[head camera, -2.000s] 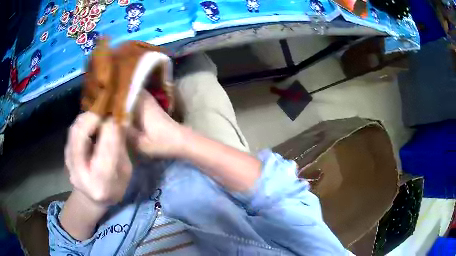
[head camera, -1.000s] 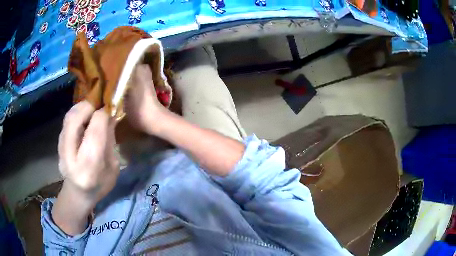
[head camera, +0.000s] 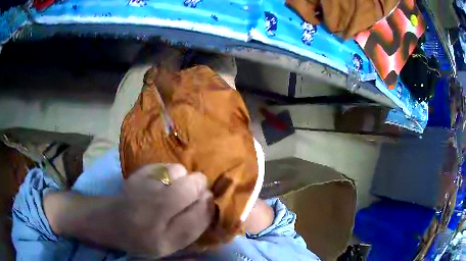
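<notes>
The rust-brown fabric piece (head camera: 214, 122) is spread out over my lap, its smooth face towards me. A short pale zipper line (head camera: 166, 120) runs down its upper left part. White edging (head camera: 259, 178) curves along its right side. My left hand (head camera: 171, 209) lies over the lower left of the fabric, its curled fingers pinching a fold. A small gold-coloured thing (head camera: 164, 177) shows at the fingers; I cannot tell whether it is hardware or a finger ring. My right hand is hidden behind or inside the fabric; only the wrist shows at lower right.
The blue cartoon-print tabletop (head camera: 225, 25) crosses the top. Brown pieces (head camera: 352, 15) lie at its upper right beside an orange-red wavy-patterned sheet (head camera: 393, 41). An open cardboard box (head camera: 322, 214) stands on the floor at right, another carton (head camera: 46, 142) at left. A blue thing (head camera: 393, 229) lies farther right.
The view has turned right; the charm pile is out of view and the brown heap has come in. The fabric has turned from its open side to its broad zipper face, hiding my right hand.
</notes>
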